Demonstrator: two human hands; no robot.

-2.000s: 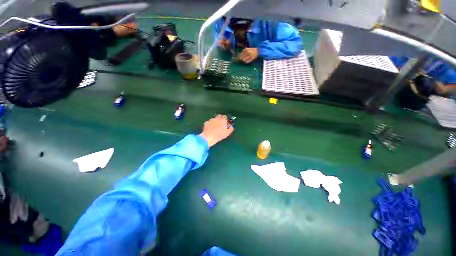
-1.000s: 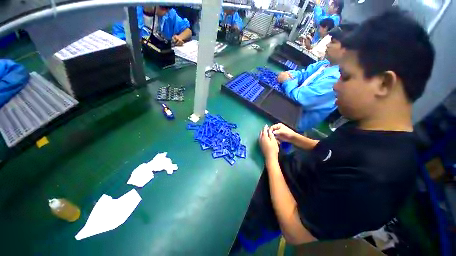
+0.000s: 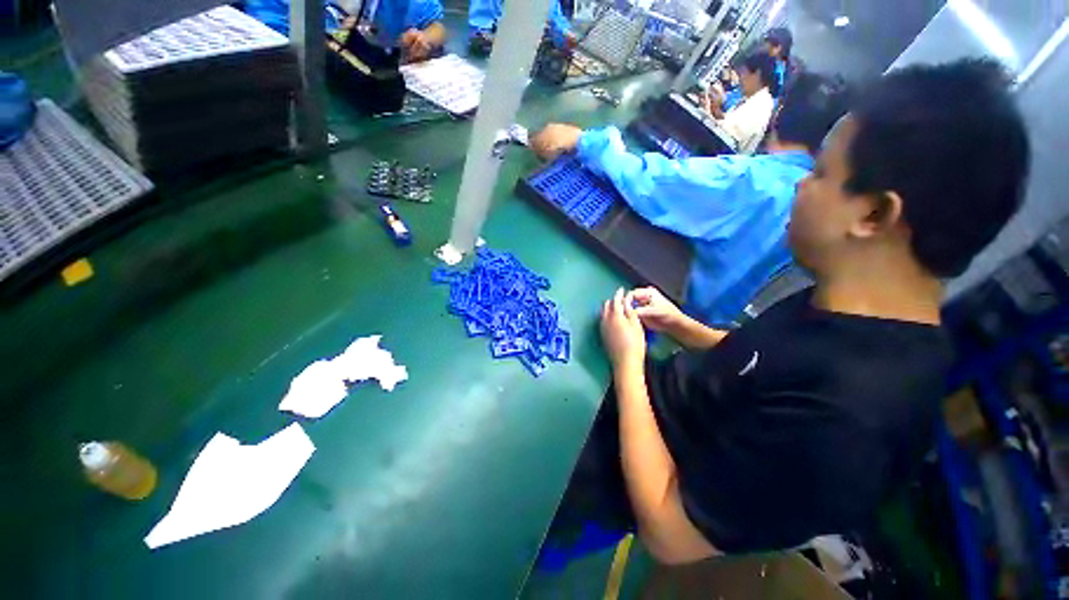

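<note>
Neither of my hands is in view. The bottle of amber liquid with a white cap (image 3: 117, 470) stands at the lower left on the green bench. A flat white wipe (image 3: 235, 483) lies beside it, and a crumpled white wipe (image 3: 342, 377) lies behind that. A loose pile of blue plastic housings (image 3: 506, 307) lies near the foot of the white post. One small blue unit with a white and orange middle (image 3: 395, 224) lies on the belt left of the post.
A white post (image 3: 483, 141) rises from the bench. Behind are a parts cluster (image 3: 401, 181), a tray stack (image 3: 199, 94), a perforated tray (image 3: 59, 193) and a black parts tray (image 3: 621, 243). A person in a black T-shirt (image 3: 809, 410) sits at right; a blue-sleeved person (image 3: 680, 193) is beyond.
The view has swung right from the fans and units; my arm reaching over the belt has left the picture. Since a second ago, the blue-sleeved neighbour's arm has stretched out toward the post.
</note>
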